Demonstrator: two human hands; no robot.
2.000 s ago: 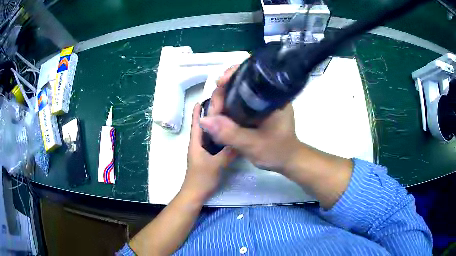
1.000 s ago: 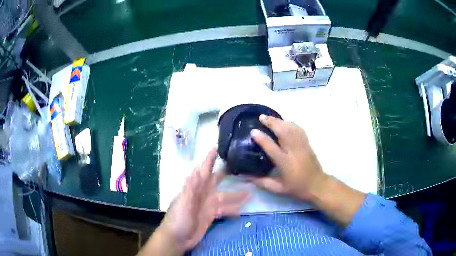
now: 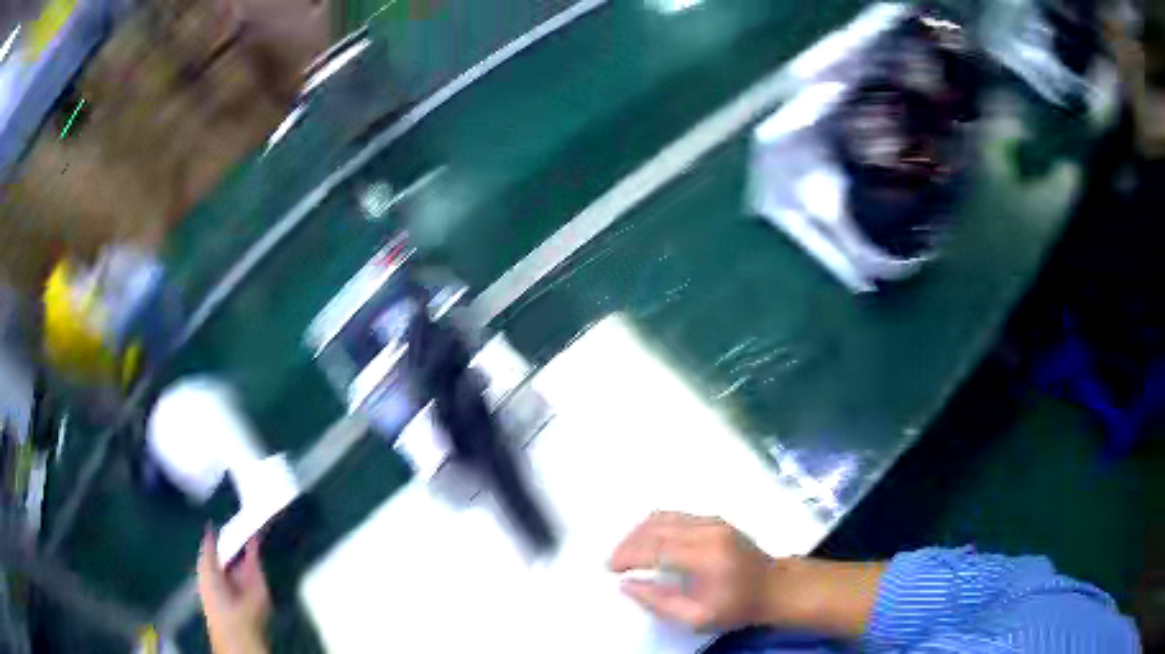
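The picture is motion-blurred and tilted. A white dome camera housing [image 3: 202, 434] with its bracket arm [image 3: 259, 501] is at the left, off the mat. My left hand [image 3: 236, 590] is cut off low at the left and holds the end of the bracket arm. My right hand [image 3: 700, 570] is low over the white mat [image 3: 473, 594], fingers curled. A small pale patch shows at its fingertips; I cannot tell whether it is a held thing. The black electric screwdriver [image 3: 479, 441] hangs over the mat, in front of the blurred white boxes [image 3: 422, 441].
An open camera unit [image 3: 850, 179] with a white shell and dark inside with wires stands on the green bench [image 3: 715, 300] at the upper right. Another blurred unit [image 3: 1041, 51] is behind it. A blurred yellow and white thing [image 3: 96, 319] is at the far left.
The view has swung to the right and tilted. The camera has left the mat for the left side, held by my left hand. My right hand has let go of the black dome.
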